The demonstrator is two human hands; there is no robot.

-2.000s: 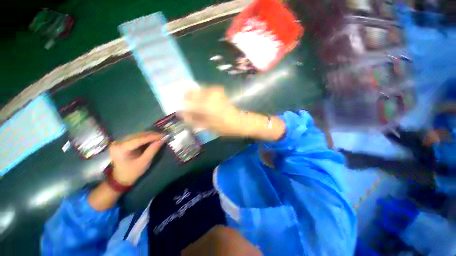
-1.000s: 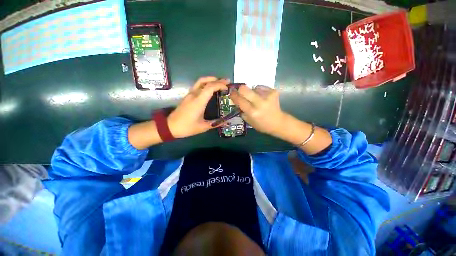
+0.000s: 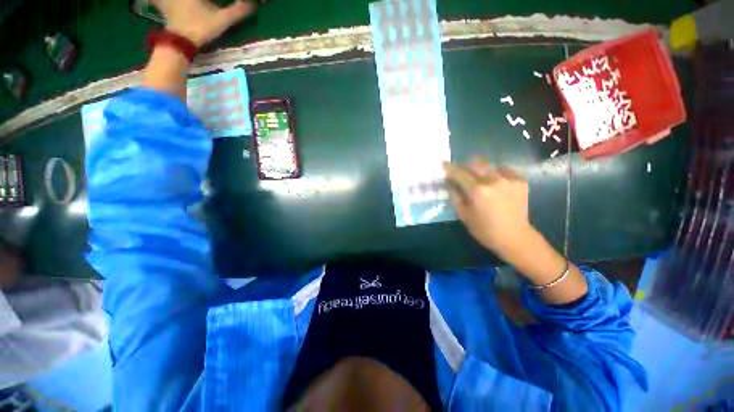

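My left hand reaches over the green belt at the top edge. Its thumb is spread away, and its other fingertips are cut off by the picture's edge. A dark-rimmed unit lies beside it. My right hand is blurred at the right edge of the pale blue sticker strip, fingers bent; I cannot tell whether it holds anything. A phone housing with a dark red rim, green board showing at its upper end, lies on the bench left of the strip.
A red bin of white parts stands at right, with loose white pieces beside it. A second sticker sheet lies partly under my left sleeve. A pale ring and another unit lie far left. Clear trays stand at the right edge.
My hands have parted from the phone housing they worked on, which no longer shows on the strip. My left hand has moved up and left over the belt; my right hand has moved right.
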